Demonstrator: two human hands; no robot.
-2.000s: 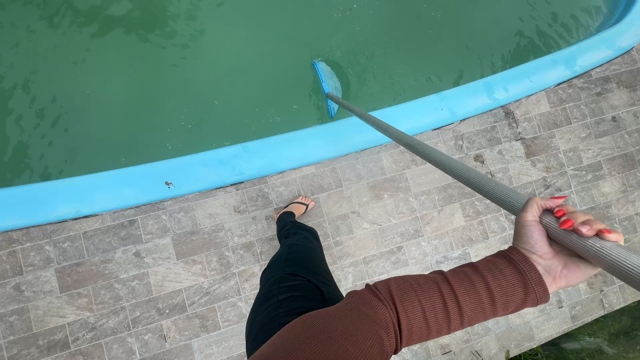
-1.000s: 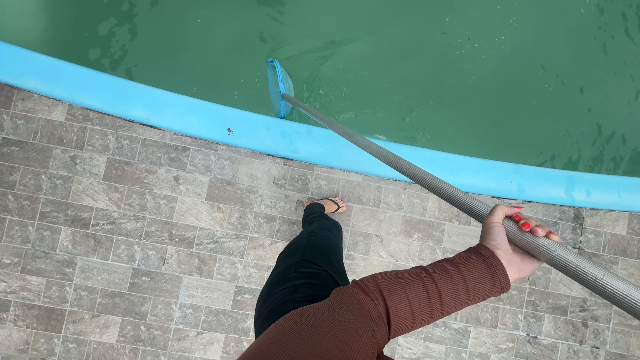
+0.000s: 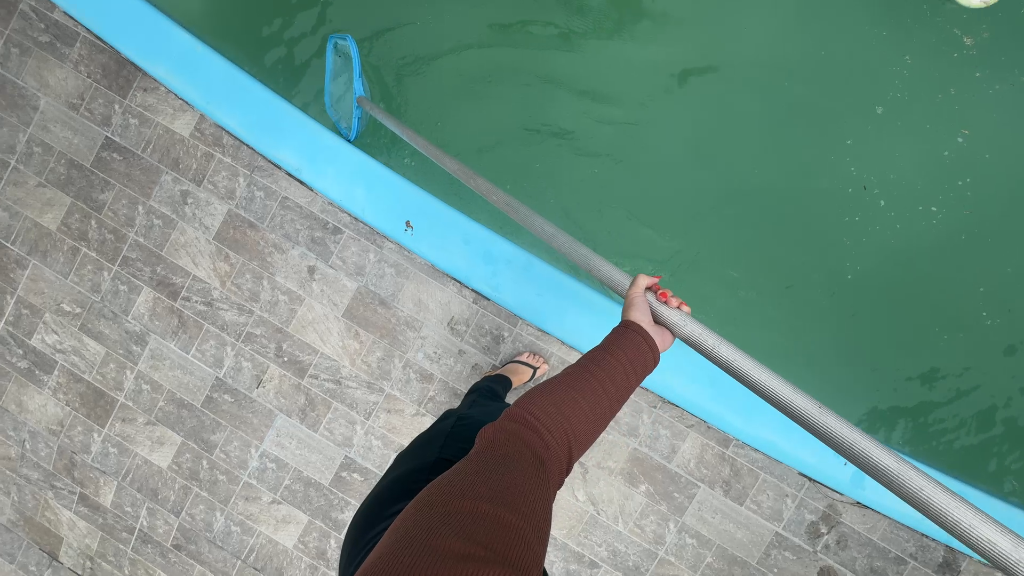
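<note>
My left hand [image 3: 656,312] is closed around a long grey ribbed pole [image 3: 552,234], with red-painted fingernails showing at its far side. The pole slants from the lower right corner up to a blue-framed pool skimmer net [image 3: 344,88] at the upper left. The net stands on edge at the green water, close beside the light blue pool rim [image 3: 480,264]; how deep it sits cannot be told. A brown ribbed sleeve covers my left arm. My right hand is out of view.
Grey stone paving [image 3: 200,320] borders the curved rim. My foot in a black flip-flop [image 3: 524,368] stands near the edge. A small dark bit [image 3: 409,226] lies on the rim. Specks float on the water [image 3: 800,200], and a pale object [image 3: 977,3] shows at the top.
The view has turned greatly, so the rim now slopes down to the right. My left hand stays on the pole and now appears over the rim; earlier it appeared over the paving.
</note>
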